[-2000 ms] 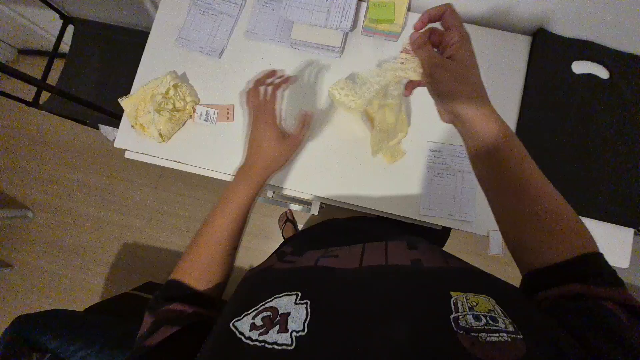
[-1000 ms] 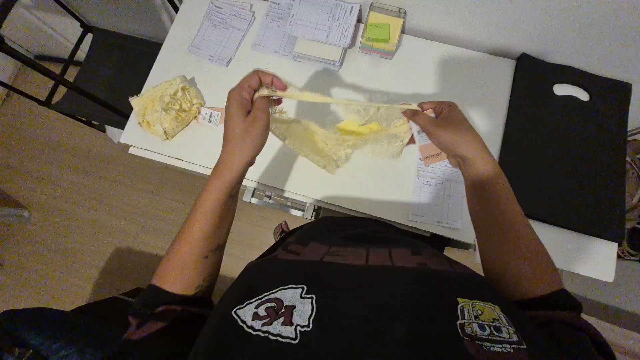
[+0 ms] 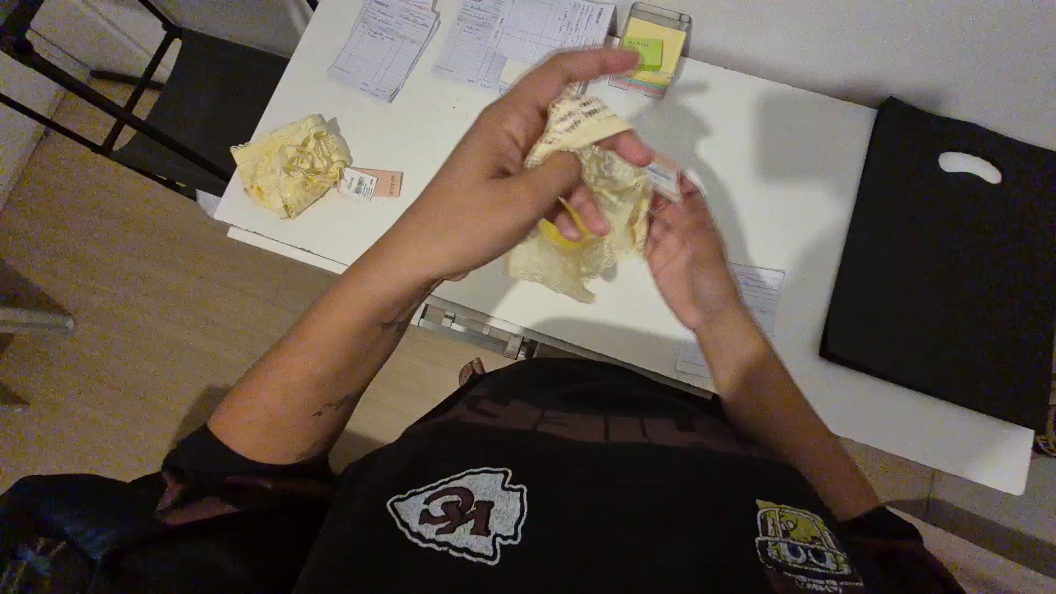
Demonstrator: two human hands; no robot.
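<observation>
Above the white table, my left hand [image 3: 511, 181] grips a pale yellow lace garment [image 3: 569, 264] by its gathered band, which passes between thumb and fingers. Close by on the right, my right hand [image 3: 689, 247] is at the garment's other side, with its fingers against the cloth and a small paper tag [image 3: 662, 177]; the fingers are partly blurred. The garment's lower part hangs loose between the hands. A second crumpled yellow lace garment [image 3: 293, 165] lies at the table's left end, with a white and a salmon-coloured tag [image 3: 386, 183] beside it.
Handwritten forms [image 3: 384, 45] lie along the far side of the white table [image 3: 924, 421], next to a clear box of sticky notes [image 3: 672, 41]. Another form [image 3: 757, 293] is partly behind my right arm. A black bag with a cut-out handle [image 3: 932, 264] covers the right end. A black chair [image 3: 206, 99] stands at left.
My hands held the garment's band stretched wide between them one second ago; now they are close together and the band is bunched in my left hand. The second garment has stayed at the left.
</observation>
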